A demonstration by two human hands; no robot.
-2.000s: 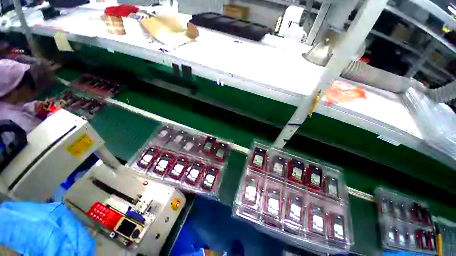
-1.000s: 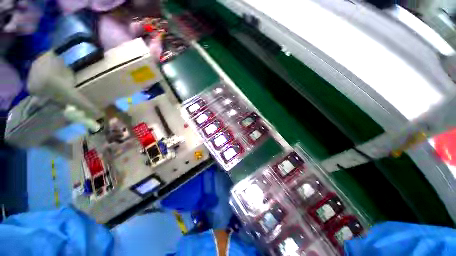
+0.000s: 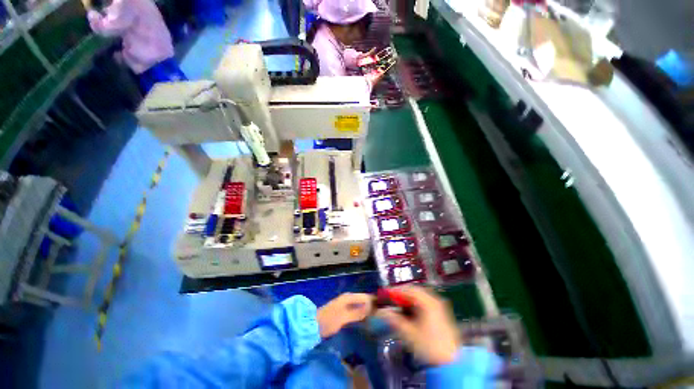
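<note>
My right hand (image 3: 430, 323) holds a small red and dark phone (image 3: 397, 298), blurred, above the near end of the bench. My left hand (image 3: 346, 314) is beside it with its fingertips at the phone's left side; whether they grip it is unclear. A clear tray (image 3: 419, 199) of red phones lies just beyond my hands. Another tray (image 3: 498, 338) is partly hidden under my right hand and sleeve. The cream-white gantry machine (image 3: 278, 251) stands ahead to the left, with a red phone in its left fixture (image 3: 234, 199) and one in its right fixture (image 3: 307, 194).
A person in pink (image 3: 335, 49) works at the green bench (image 3: 392, 140) beyond the machine. Another person in pink (image 3: 137, 34) is at the far left. A white shelf (image 3: 609, 152) runs along the right. A metal-framed stand (image 3: 46, 251) is at the left.
The view has turned and now shows the whole machine. Both my hands have come into view together, with a red phone at the right one; before, only blue sleeves showed.
</note>
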